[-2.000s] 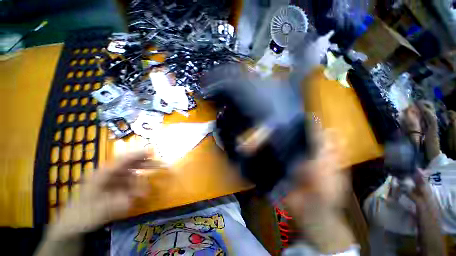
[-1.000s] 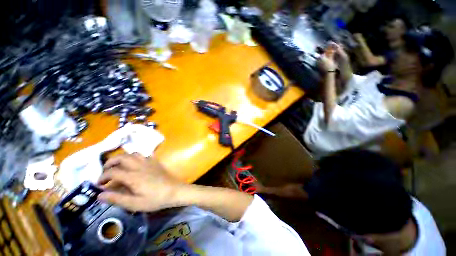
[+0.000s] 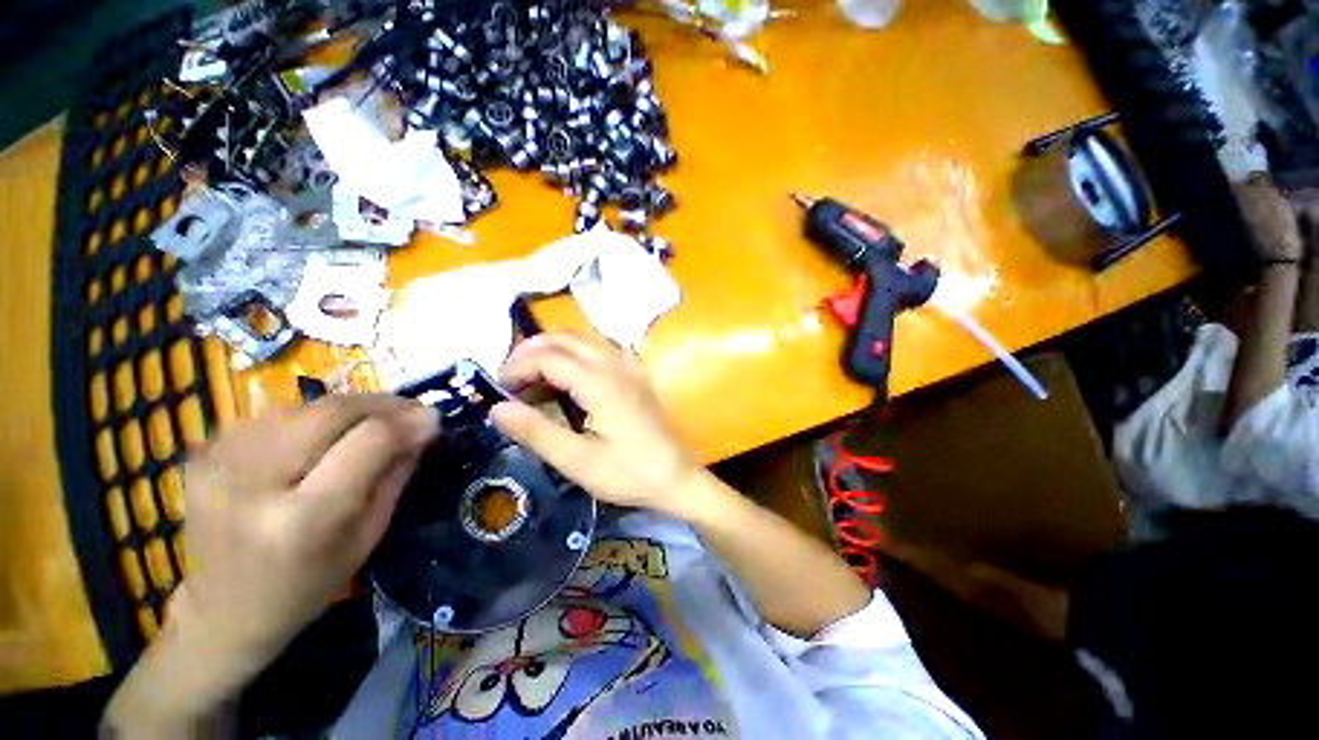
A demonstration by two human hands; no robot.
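The black round housing (image 3: 477, 557) lies at the bench edge against my shirt, its metal-lined centre hole and silver dots facing up. My left hand (image 3: 311, 499) is over its upper left side, slightly blurred, with fingertips pinched near the panel end; whether it holds a small part cannot be told. My right hand (image 3: 600, 419) rests at the upper right of the panel end, thumb and fingers on the housing's edge. Small light parts show on the panel end (image 3: 460, 393) between the hands. A crumpled white cloth (image 3: 441, 325) lies just behind.
A hot glue gun (image 3: 868, 282) with a whitish stick lies right. Silver-grey plates (image 3: 340, 297) and a heap of black cylindrical parts (image 3: 557, 109) lie behind. A slotted black tray (image 3: 138, 376) stands left. Another round unit (image 3: 1102, 188) is far right. A red coiled cord (image 3: 856, 506) hangs below the edge.
The view has swung left from the glue gun side, so the housing now sits nearer the centre. Both hands are now at its panel end; only my right hand showed there one second ago.
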